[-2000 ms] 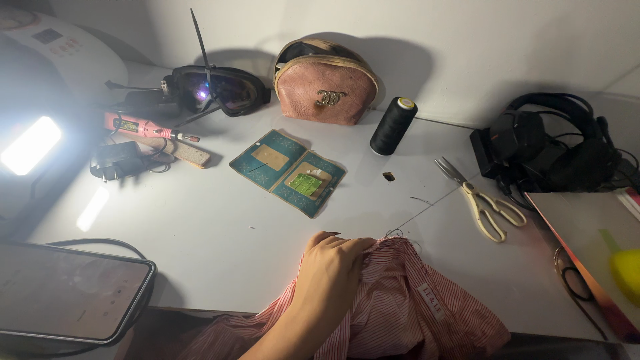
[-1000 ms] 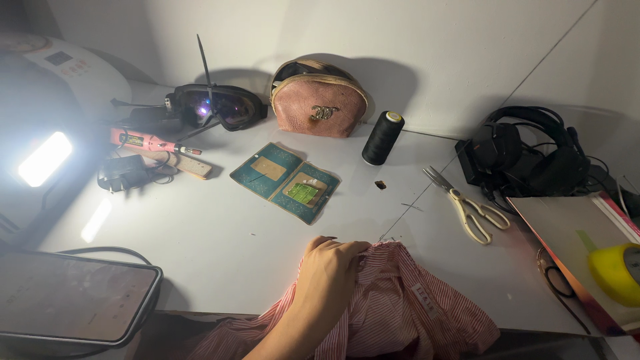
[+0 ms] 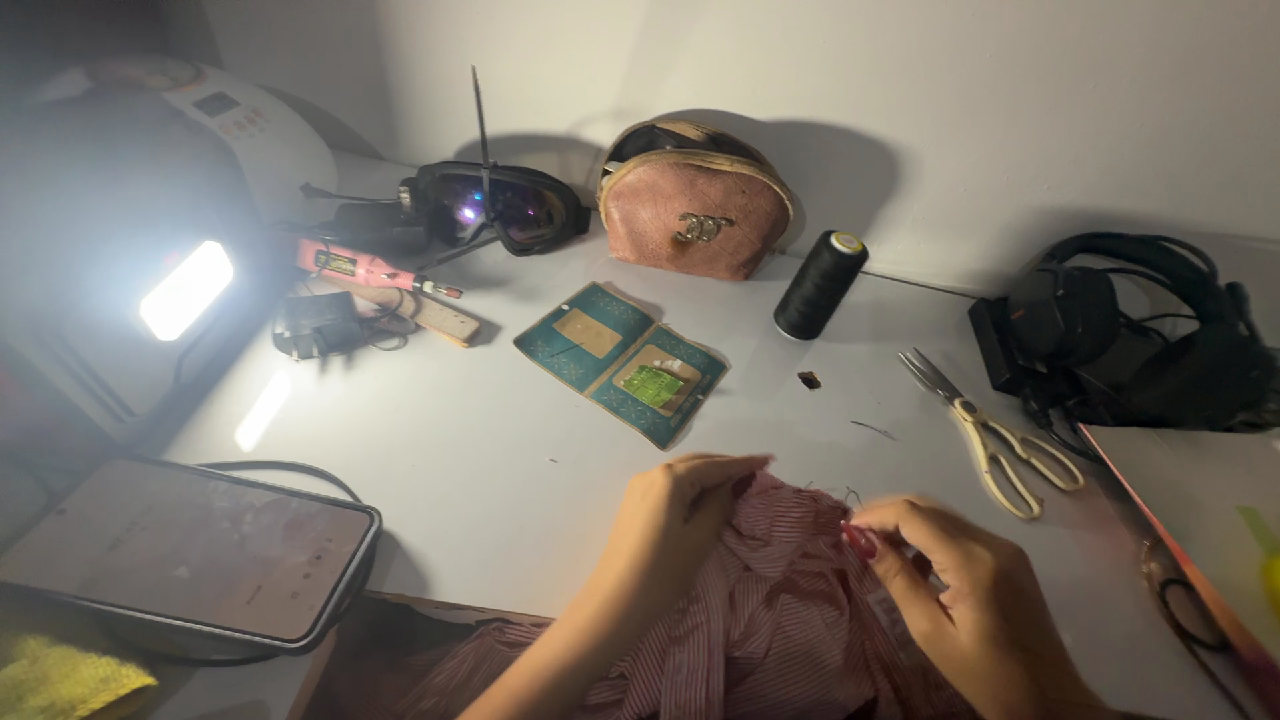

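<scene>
A red-and-white striped cloth garment lies bunched over the table's front edge. My left hand grips its upper edge. My right hand is at the garment's upper right edge, thumb and forefinger pinched together; whether a needle is between them cannot be told. Loose dark thread ends stick up from the cloth between the hands. Beyond them lies an open teal needle booklet with a green patch. A black thread spool stands behind, and scissors with cream handles lie open to the right.
A lit lamp, a phone or tablet, a pink rotary tool and a black power adapter are on the left. Goggles and a pink pouch stand at the back. Black headphones and a folder are on the right.
My right hand, not visible in the earlier frames, is now at the garment's right edge. My left hand keeps its grip on the cloth.
</scene>
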